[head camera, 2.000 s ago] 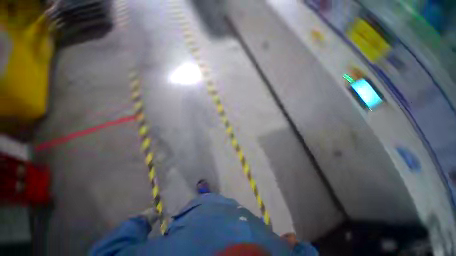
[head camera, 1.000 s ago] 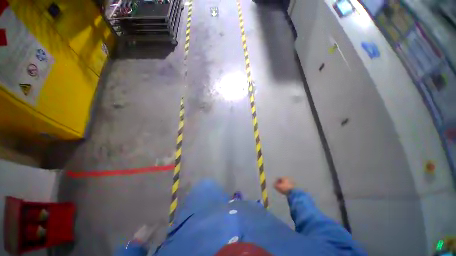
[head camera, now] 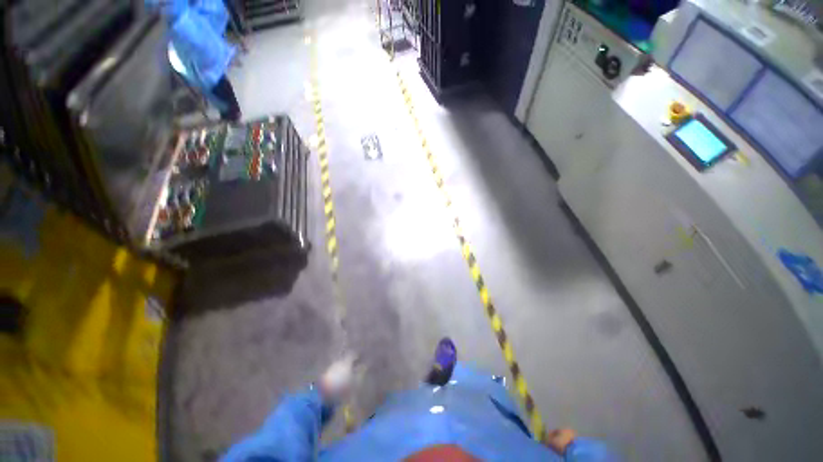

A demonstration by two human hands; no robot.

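Note:
My left hand (head camera: 337, 377), in a whitish glove and blurred, hangs at the bottom left of centre above the floor; its fingers cannot be made out. My right hand (head camera: 560, 439), bare and small, is at the bottom edge near the right floor tape, partly hidden by the blue sleeve. No held thing shows in either hand. Nearest ahead on the left is a stack of dark solder pallets (head camera: 236, 213) with green circuit boards and red and white parts on top.
Yellow-black tape (head camera: 469, 262) lines both sides of the grey aisle (head camera: 388, 307). A long pale machine (head camera: 668, 244) with a lit screen (head camera: 700, 142) stands right. A yellow cabinet (head camera: 81, 334) is at left. A person in blue (head camera: 200, 41) and a dark rack (head camera: 431, 45) are further ahead.
The view has moved forward along the aisle; the pallet stack is nearer, and the red box has left view. My left hand has swung forward, and my right hand has dropped back towards the bottom edge.

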